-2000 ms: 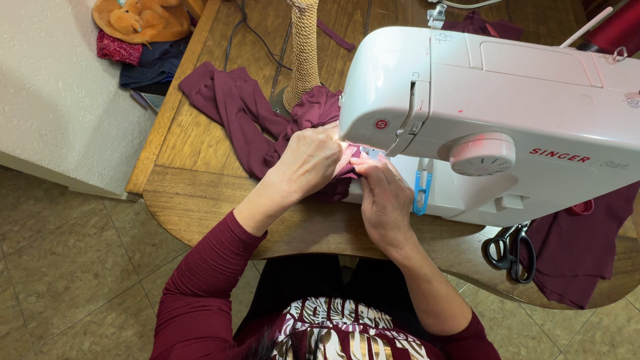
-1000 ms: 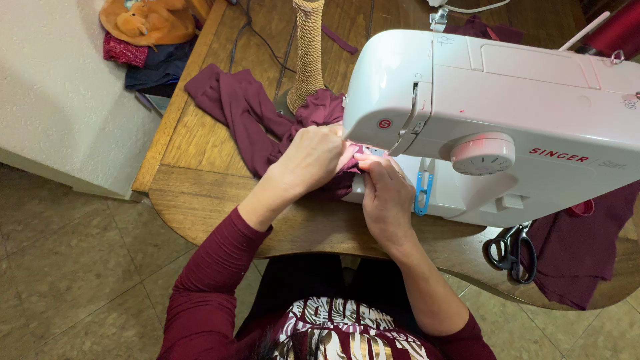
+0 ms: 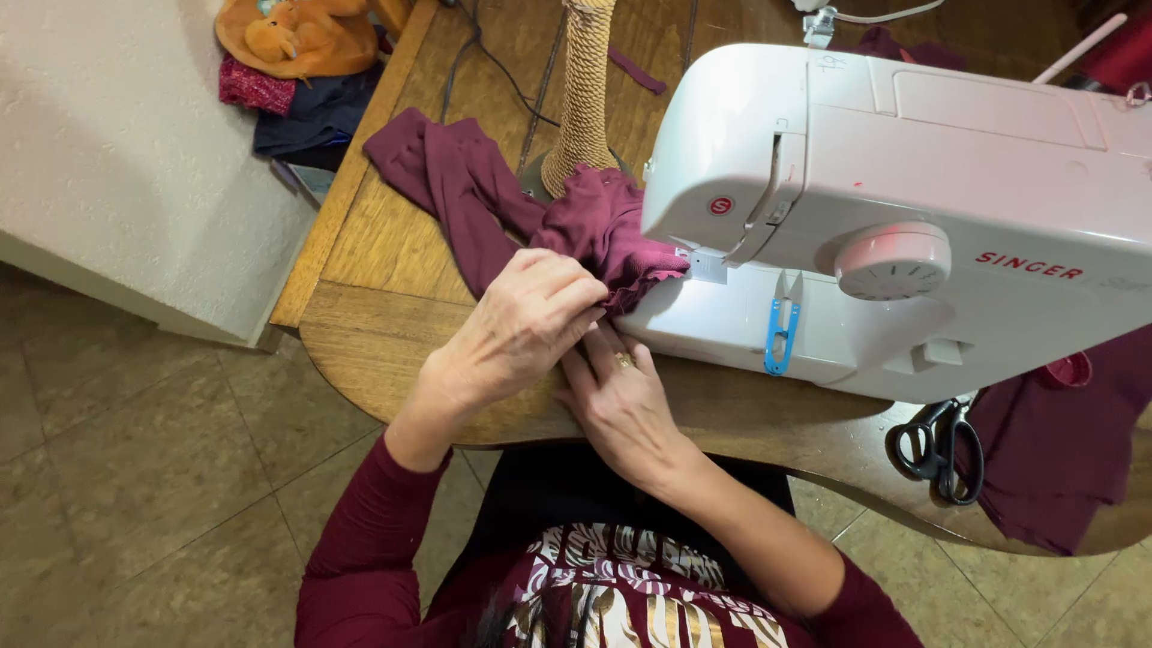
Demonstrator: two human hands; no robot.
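A maroon knit fabric (image 3: pixel 594 216) is bunched left of the needle area of a white Singer sewing machine (image 3: pixel 900 153), its gathered edge reaching the needle plate (image 3: pixel 707 266). My left hand (image 3: pixel 531 315) pinches the near edge of that fabric between thumb and fingers. Just below and to the right, my right hand (image 3: pixel 621 387) has its fingertips at the same edge, partly hidden under my left hand; its grip cannot be made out. Blue thread snips (image 3: pixel 781 335) lie on the machine's bed.
Behind the fabric stands a rope-wrapped post (image 3: pixel 585 90). Black-handled scissors (image 3: pixel 940 450) and more maroon fabric (image 3: pixel 1062 441) lie at the right of the wooden table (image 3: pixel 387 337). Dark cords (image 3: pixel 490 49) cross the back. Folded textiles and an orange plush item (image 3: pixel 301 36) sit at the upper left.
Both hands have moved away from the needle area, toward me and to the left. The gathered fabric edge and needle plate, earlier largely covered by the hands, now show.
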